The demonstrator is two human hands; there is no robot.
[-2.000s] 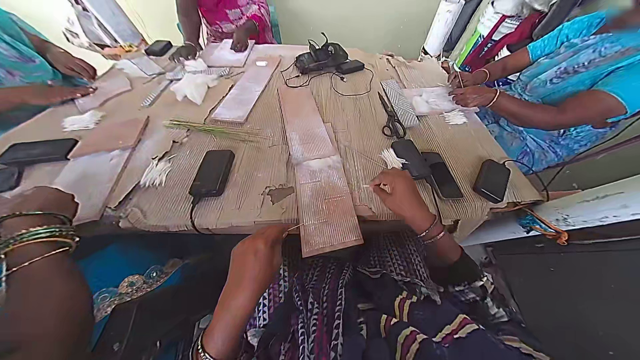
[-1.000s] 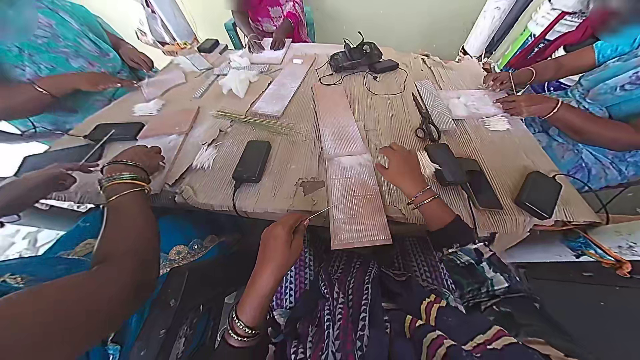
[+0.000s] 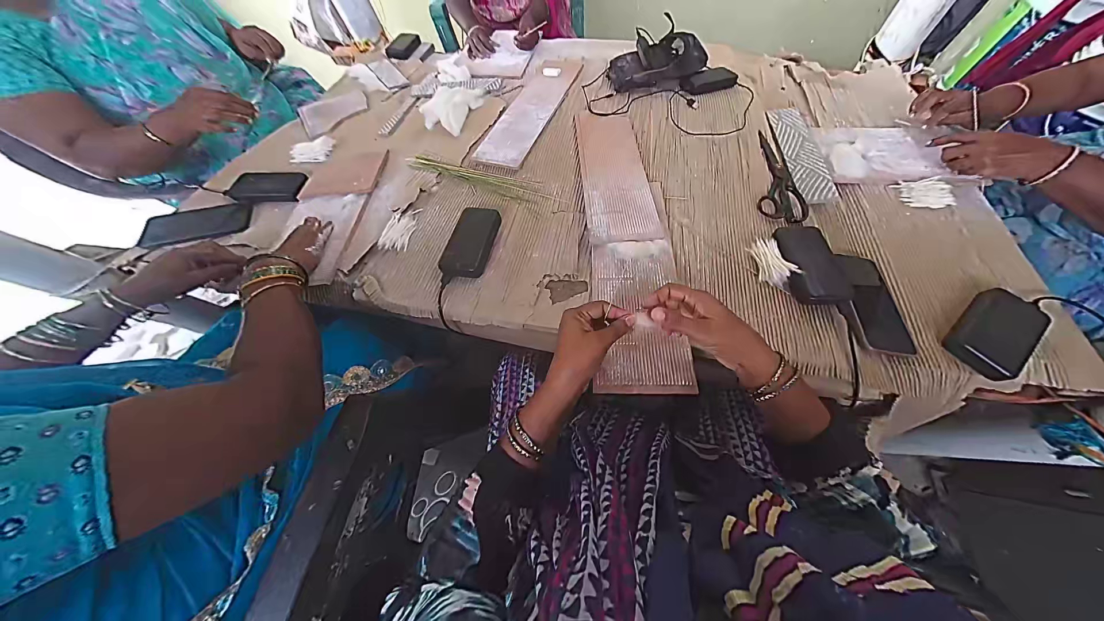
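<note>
My left hand (image 3: pixel 591 338) pinches one end of a thin stick over the near end of a long ridged board (image 3: pixel 642 362). Beside it, my right hand (image 3: pixel 703 321) holds a small tuft of white cotton (image 3: pixel 640 319) between thumb and fingers, against the stick. The two hands nearly touch. More white cotton (image 3: pixel 636 250) lies across the middle of the board, just beyond my fingers. A bundle of white cotton wicks (image 3: pixel 774 261) rests to the right, against a black power bank (image 3: pixel 809 266).
Black scissors (image 3: pixel 783 185), a phone (image 3: pixel 875 306) and thin green sticks (image 3: pixel 470 177) lie on the corrugated cardboard table cover (image 3: pixel 716 224). Another black power bank (image 3: pixel 472 243) is left of the board. Co-workers' hands are at the left, right and far sides.
My hands, apart on either side of the board before, have come together above its near end. The co-worker's hand at left has moved onto their board. The view has shifted.
</note>
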